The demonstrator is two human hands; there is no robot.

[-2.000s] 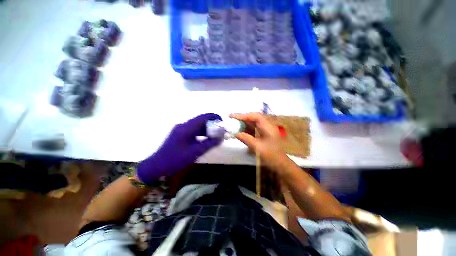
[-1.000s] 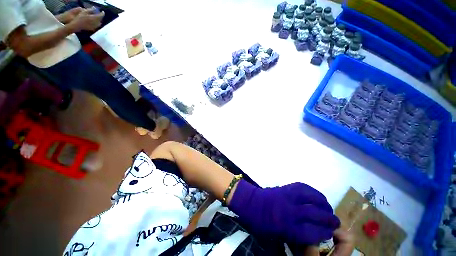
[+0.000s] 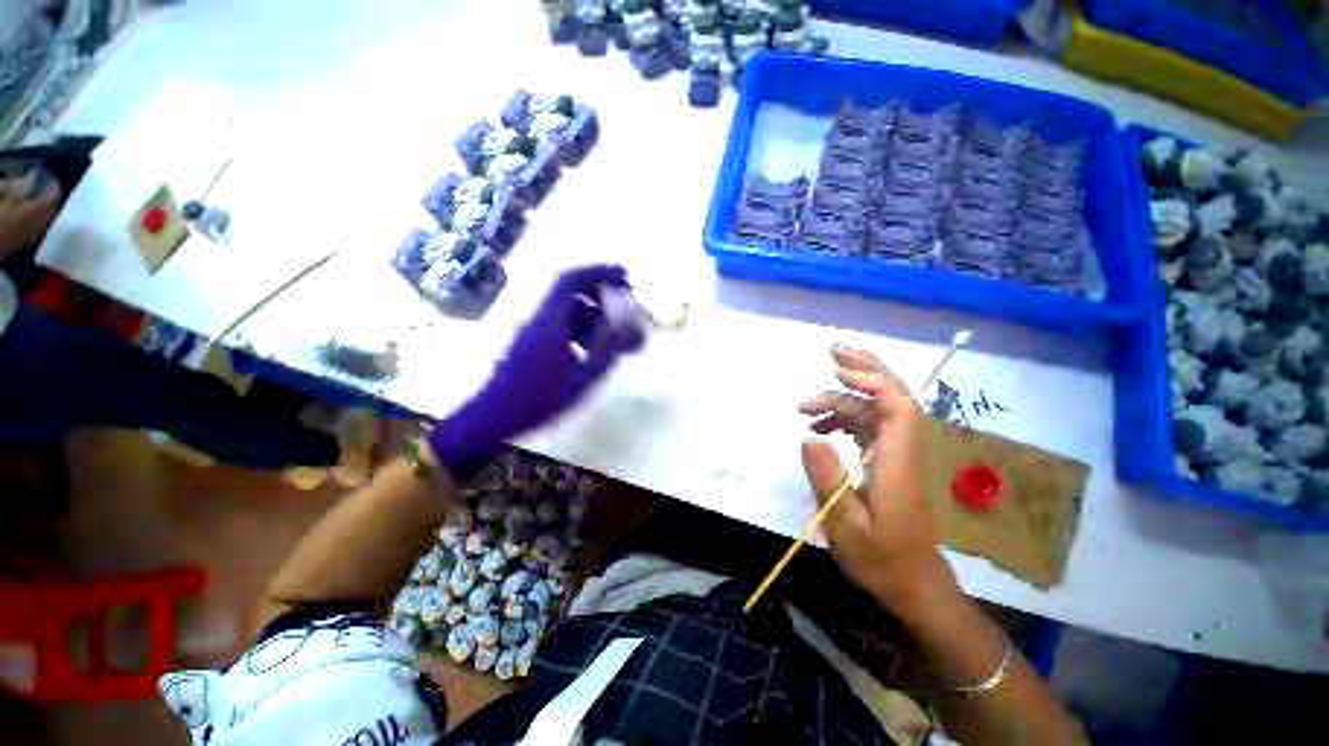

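My left hand (image 3: 547,364), in a purple glove, is above the white table and closed around a small, blurred pale piece (image 3: 663,315), mostly hidden by the fingers. My right hand (image 3: 882,488) is bare, with its fingers spread, and a thin tan stick (image 3: 794,551) lies across it between thumb and palm. The stick's pale tip points up past the fingers. Beside this hand is a red cap (image 3: 978,487) on a brown board (image 3: 1042,510). Assembled purple-and-white figurines (image 3: 474,209) stand in a slanting row beyond my left hand.
A blue tray (image 3: 933,295) holds rows of purple bases. A blue bin (image 3: 1144,394) at right is heaped with pale and dark pieces. More figurines (image 3: 707,37) stand at the back. Another person's hand (image 3: 26,209) shows at far left. A red stool (image 3: 110,634) is below.
The view has swung back right. My hands, close together at the lower edge a second ago, are now apart, with the left over the table near the figurine row. The stick is now clearly visible.
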